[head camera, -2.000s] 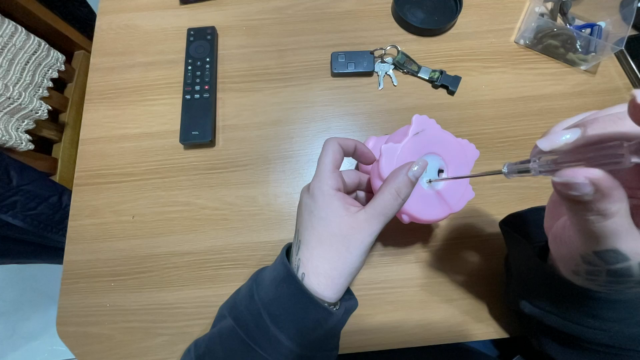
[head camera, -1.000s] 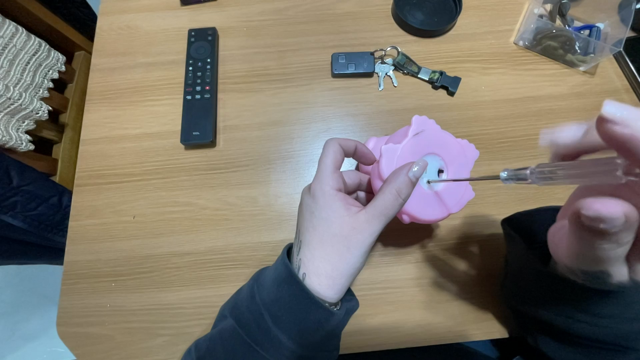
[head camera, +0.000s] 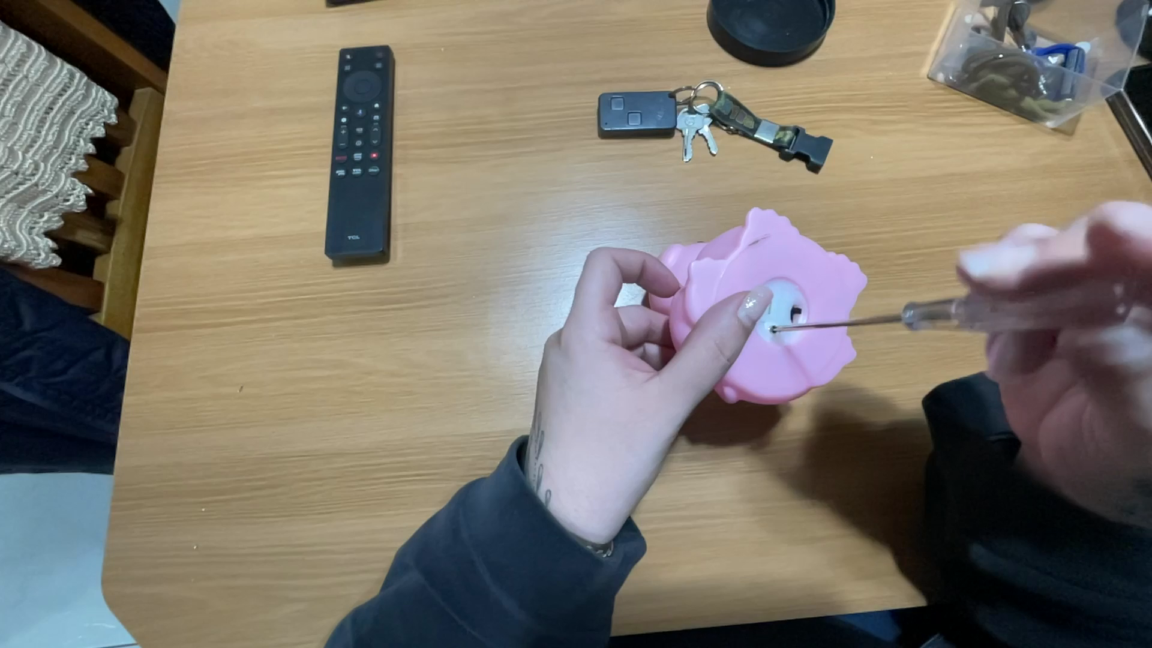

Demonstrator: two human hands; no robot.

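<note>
My left hand (head camera: pixel 630 378) grips a pink plastic object (head camera: pixel 814 270) with a wavy rim, its thumb pressed beside the round white centre piece (head camera: pixel 785 304). That piece has a dark slot in it. A screwdriver (head camera: pixel 931 315) with a clear handle comes in from the right, and its thin metal tip meets a small dark spot on the white piece. Around the handle are the fingers of my right hand (head camera: pixel 1062 333), blurred by motion. The underside of the pink object is hidden.
Beyond the pink object lie keys (head camera: pixel 693 126) with a black fob (head camera: pixel 636 114) and a buckled strap (head camera: pixel 765 130). A black remote control (head camera: pixel 360 153) is at the left of the wooden table (head camera: pixel 270 450). At the back are a round black lid (head camera: pixel 769 31) and a clear plastic box (head camera: pixel 1035 72) holding small items.
The fingers of my right hand have shifted around the screwdriver handle. The screwdriver's tip stays at the white piece, and my left hand keeps its place on the pink object.
</note>
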